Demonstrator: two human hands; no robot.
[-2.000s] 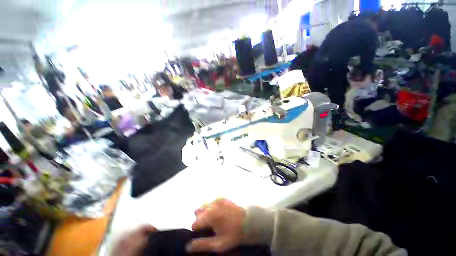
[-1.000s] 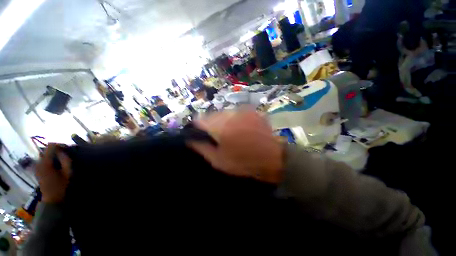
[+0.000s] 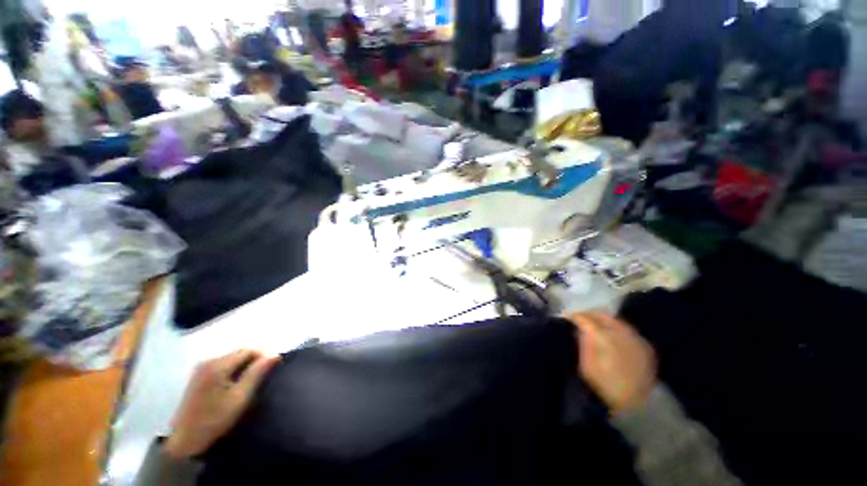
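A large black garment (image 3: 418, 399) is stretched between my two hands in front of the sewing table and fills the lower middle of the picture. My left hand (image 3: 217, 399) grips its upper edge at the left. My right hand (image 3: 613, 359) grips the upper edge at the right. Both hands are slightly blurred, and the fingertips are partly hidden by the cloth. The white sewing machine (image 3: 456, 214) with a teal stripe stands beyond the cloth. The cloth's top edge overlaps the front of the white table (image 3: 257, 327) in view.
Black-handled shears (image 3: 521, 294) lie beside the machine, partly behind the cloth, near a blue thing (image 3: 483, 242). A black cut panel (image 3: 249, 223) lies left of the machine. A clear plastic bag (image 3: 90, 256) rests by the orange-brown board (image 3: 59, 422). More black cloth (image 3: 761, 351) lies right.
The garment was raised high, hiding much of the table. Now it is lower and spread wider, with my right hand further right and my left hand lower and further right. The view has tilted down.
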